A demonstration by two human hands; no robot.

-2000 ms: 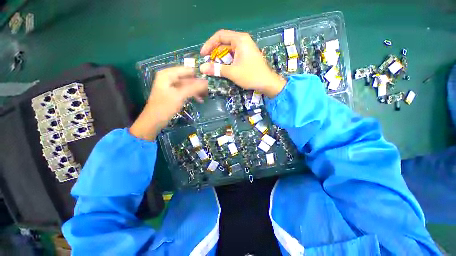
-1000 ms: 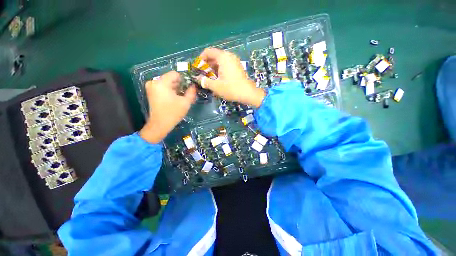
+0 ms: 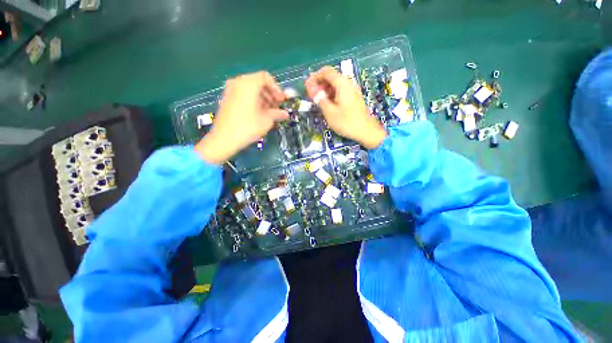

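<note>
A clear blister tray (image 3: 411,74) lies in front of me, with green circuit boards and white battery cells (image 3: 329,195) tangled in its pockets. My left hand (image 3: 251,110) is over the tray's upper left part, fingers bent around a small board with a white cell (image 3: 290,94), partly hidden and blurred. My right hand (image 3: 343,107), with a white band on a finger, is just right of it over the upper middle. Its thumb and fingertips are bent close together near another white cell (image 3: 304,106); whether it grips anything is unclear.
A black foam tray (image 3: 127,134) at the left holds pale housings (image 3: 94,161) in two columns. A loose pile of boards and cells (image 3: 470,119) lies right of the clear tray. A blue sleeve (image 3: 594,114) shows at the right edge. Small parts (image 3: 37,48) lie at the upper left.
My right hand has moved right, away from my left hand. The orange-ended cells seen in my right fingers no longer show there. The tray and loose pile appear shifted left in the view.
</note>
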